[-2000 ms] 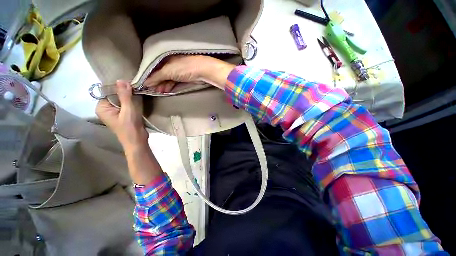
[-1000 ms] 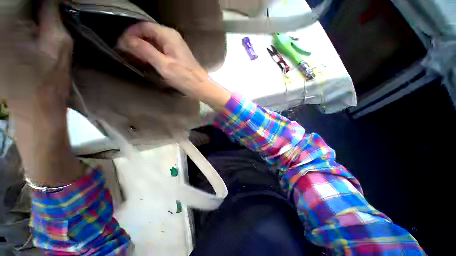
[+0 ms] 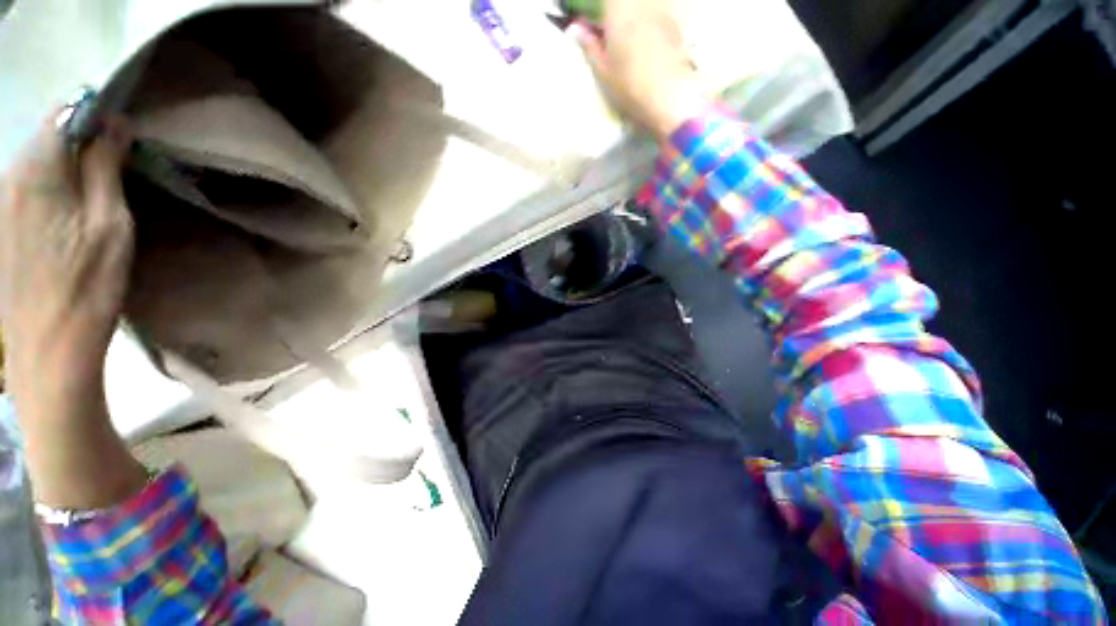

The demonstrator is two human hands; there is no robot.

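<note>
The beige-grey tote bag (image 3: 275, 294) lies tilted at the left, its mouth open towards me. The inner zip pocket (image 3: 245, 141) gapes inside it. My left hand (image 3: 74, 245) grips the bag's left edge, close to small shiny hardware (image 3: 80, 108). My right hand (image 3: 646, 61) is away from the bag at the top of the table. Its fingers are at a green-handled tool (image 3: 583, 7), mostly hidden by the hand and cut off by the top edge. Whether they are closed on it cannot be told.
A purple lighter-like item (image 3: 496, 29) lies left of my right hand. A bag strap (image 3: 288, 438) hangs blurred over a white surface with green marks (image 3: 422, 538). A round transparent container (image 3: 578, 259) is below the table edge, above my lap. Beige pieces (image 3: 233, 483) lie at lower left.
My right hand has come out of the inner pocket and moved up to the green tool. My left hand still holds the bag, which has turned and shows its mouth more. The view has shifted.
</note>
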